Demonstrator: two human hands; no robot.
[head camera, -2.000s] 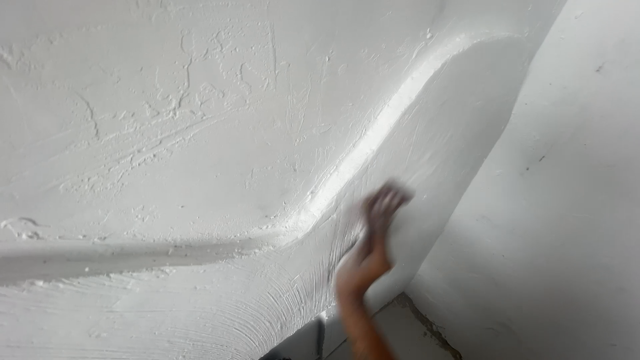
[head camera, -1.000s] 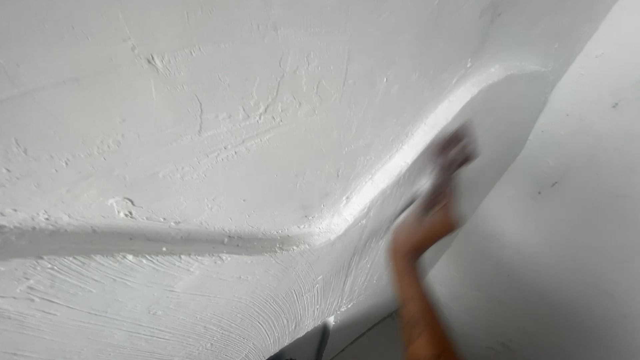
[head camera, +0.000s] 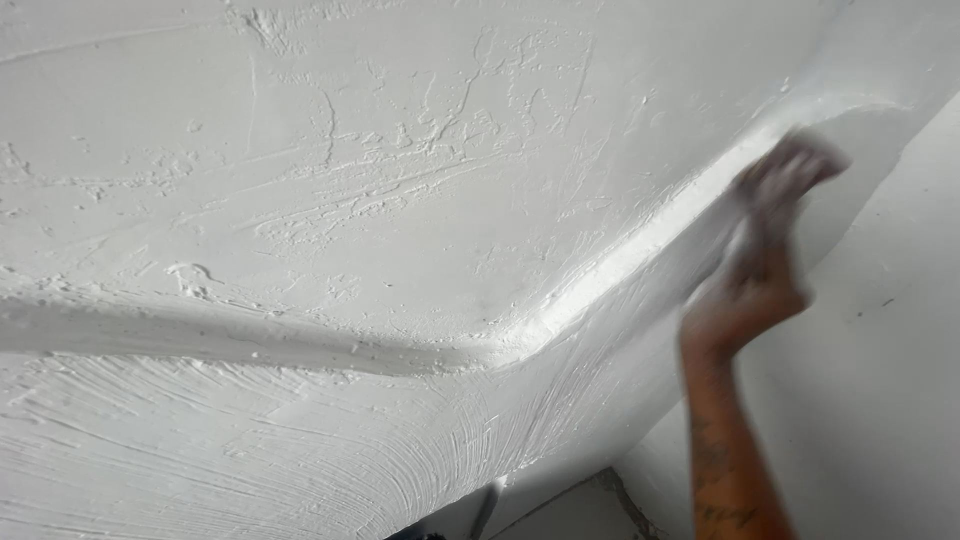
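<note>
My right hand (head camera: 757, 247) is raised at the right of the view, blurred and dusted white, against the smooth plaster beside the pale raised band. Its fingers are bent over a small brown piece (head camera: 829, 154), perhaps sandpaper; blur hides its exact kind. The white plastered surface (head camera: 420, 225) carries ridges, scratches and small lumps. A recessed or moulded band (head camera: 225, 337) crosses it from the left, bends near the middle and climbs toward the upper right as a bright strip (head camera: 630, 262). My left hand is out of view.
Curved trowel-like streaks (head camera: 360, 450) mark the plaster below the band. A smooth white wall (head camera: 885, 360) stands at the right, with a few dark specks. Grey panels or tiles with a dark, rough-edged joint (head camera: 630, 502) show at the bottom, beside a dark edge (head camera: 450, 517).
My right hand has moved up and to the right along the sloping band, with the brown piece at its fingers. The view has shifted slightly.
</note>
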